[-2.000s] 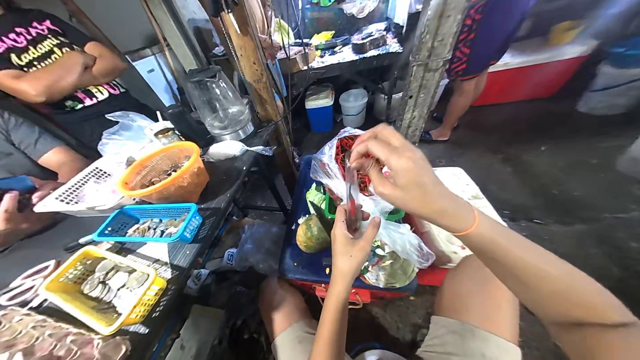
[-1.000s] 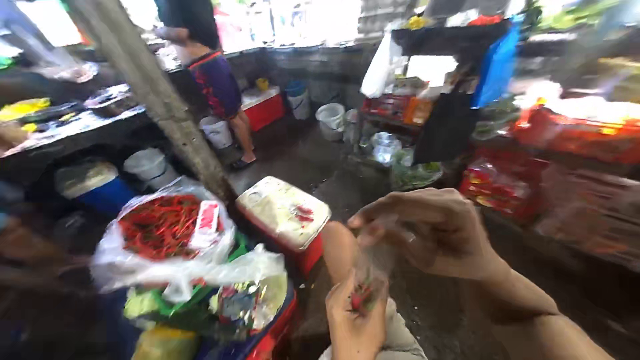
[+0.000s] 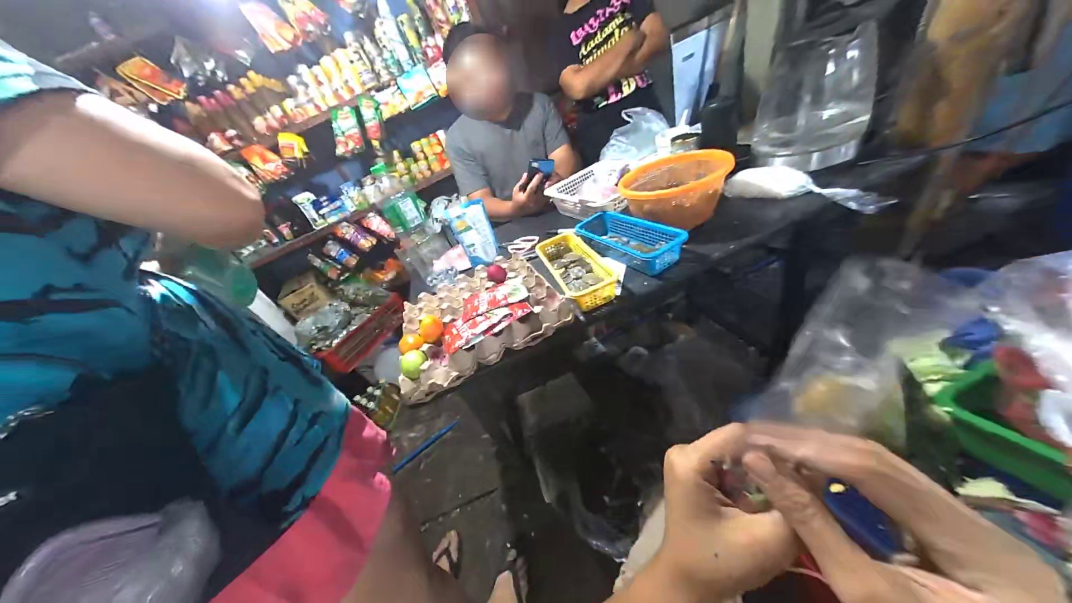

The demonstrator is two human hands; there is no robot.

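My left hand (image 3: 724,523) is closed around a small reddish and green item (image 3: 741,486), mostly hidden by the fingers, perhaps a vegetable piece. Against it lies my right hand (image 3: 888,502), gripping a dark blue handle (image 3: 863,519) with a yellow dot at its end; any blade is out of sight. Just right of the hands are a green plastic basket (image 3: 997,435) and a clear plastic bag (image 3: 846,360).
A person in teal and pink (image 3: 226,368) stands close at left. Ahead, a dark table (image 3: 712,260) bears an egg tray (image 3: 536,322), a yellow coin basket (image 3: 586,293), a blue basket (image 3: 645,260) and an orange strainer (image 3: 678,201). Another person holds a phone (image 3: 540,170).
The view has swung far left to the shop table. My hands, somewhat apart one second ago, are now together. The person in teal has come into view.
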